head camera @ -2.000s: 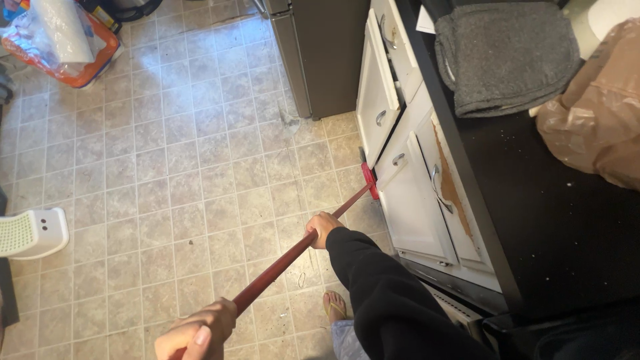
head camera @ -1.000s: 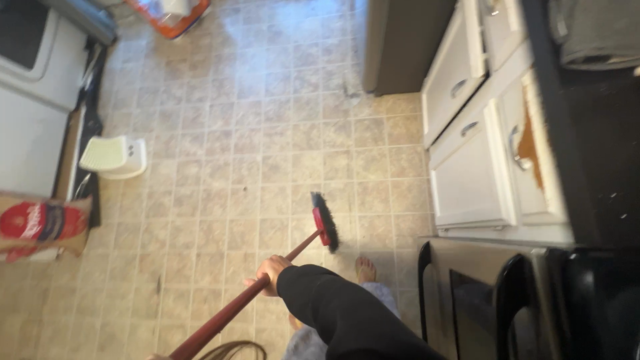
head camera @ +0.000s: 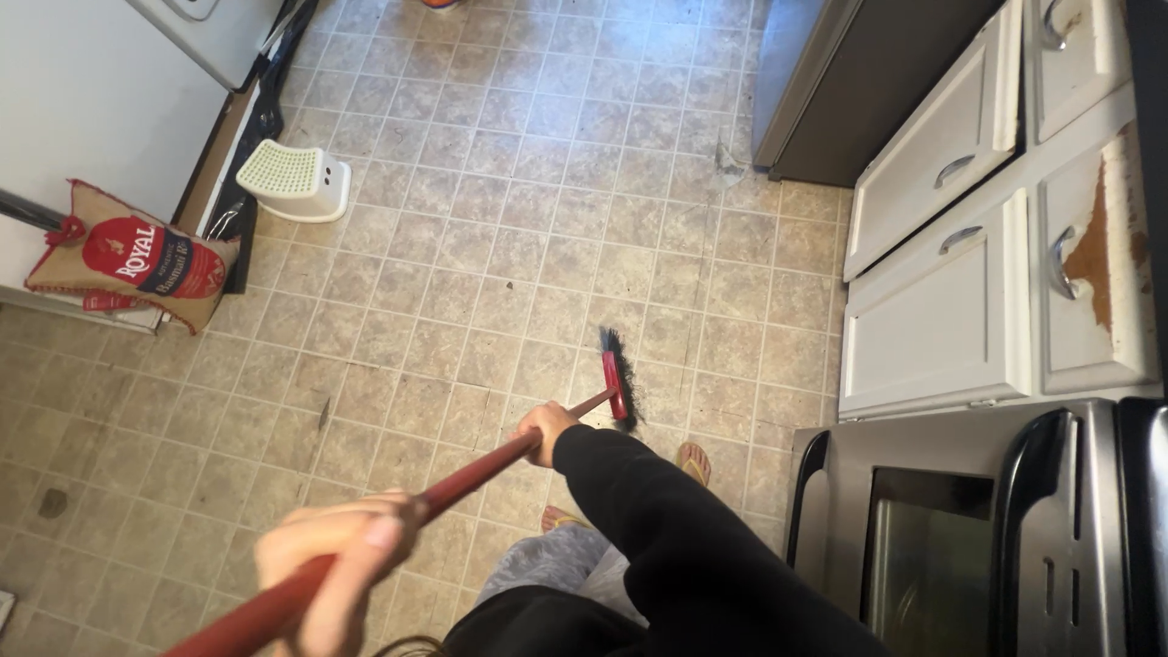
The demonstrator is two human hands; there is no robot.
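Note:
A broom with a red head (head camera: 615,385) and dark bristles rests on the tiled floor, ahead of my feet. Its long red handle (head camera: 479,474) slants from the lower left up to the head. My right hand (head camera: 545,431), in a black sleeve, is closed around the lower part of the handle, near the head. Closer to the camera, my left hand (head camera: 338,557) grips the upper part, its thumb lying along the handle. Small dark specks and bits of debris lie on the floor about the bristles.
White cabinets (head camera: 931,319) with chipped paint and a stainless steel oven (head camera: 931,538) line the right side, below a refrigerator (head camera: 830,91). A white step stool (head camera: 297,182) and a basmati rice bag (head camera: 151,255) stand at left, beside a white appliance (head camera: 109,100). My sandalled feet (head camera: 695,463) are below the broom.
The broom head has moved from against the cabinet base out onto the open floor, away from the cabinets. Both hands still hold the handle. The view has shifted, bringing in the oven and rice bag.

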